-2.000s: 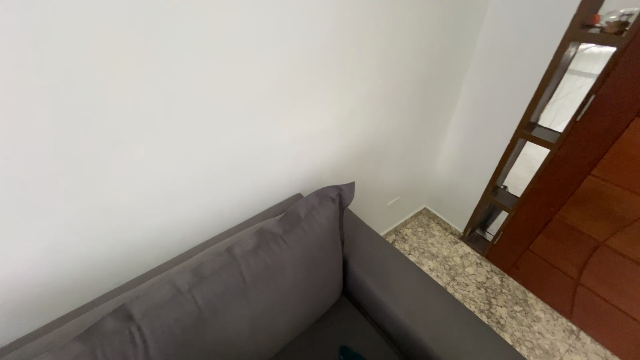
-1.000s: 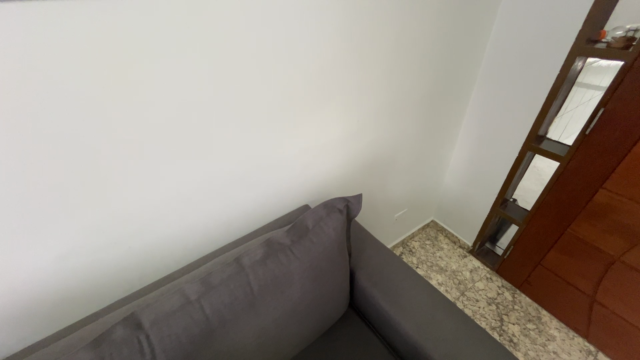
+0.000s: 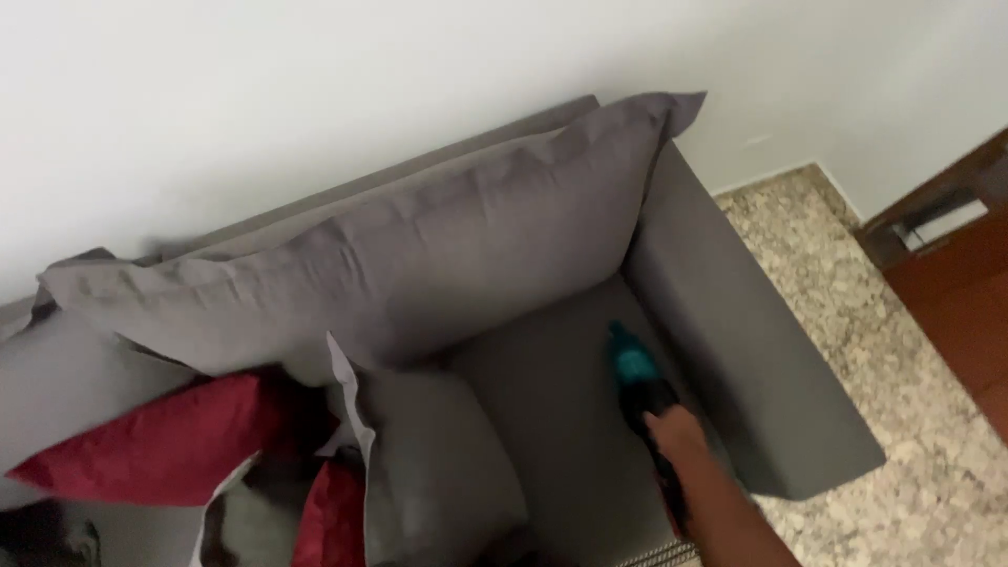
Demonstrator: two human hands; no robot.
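Note:
My right hand [image 3: 676,429] is closed around the black body of a handheld tool with a teal front end [image 3: 634,364], which looks like a small handheld vacuum cleaner; it is blurred. Its narrow tip points at the rear of the grey sofa seat [image 3: 543,354], close to the armrest [image 3: 732,315]. Whether the tip touches the fabric cannot be told. Behind it leans a large grey back cushion [image 3: 488,236]. My left hand is outside the view.
Red cushions [image 3: 173,441] and a smaller grey cushion [image 3: 441,457] lie on the sofa at the left. A white wall [image 3: 315,94] stands behind it. Speckled stone flooring [image 3: 866,315] runs along the right, beside a reddish-brown surface [image 3: 961,315]. A braided cord or trim [image 3: 661,555] shows at the bottom edge.
The view has swung down and left onto the sofa seat. My right hand with the tool has come into view, and the red cushions now show.

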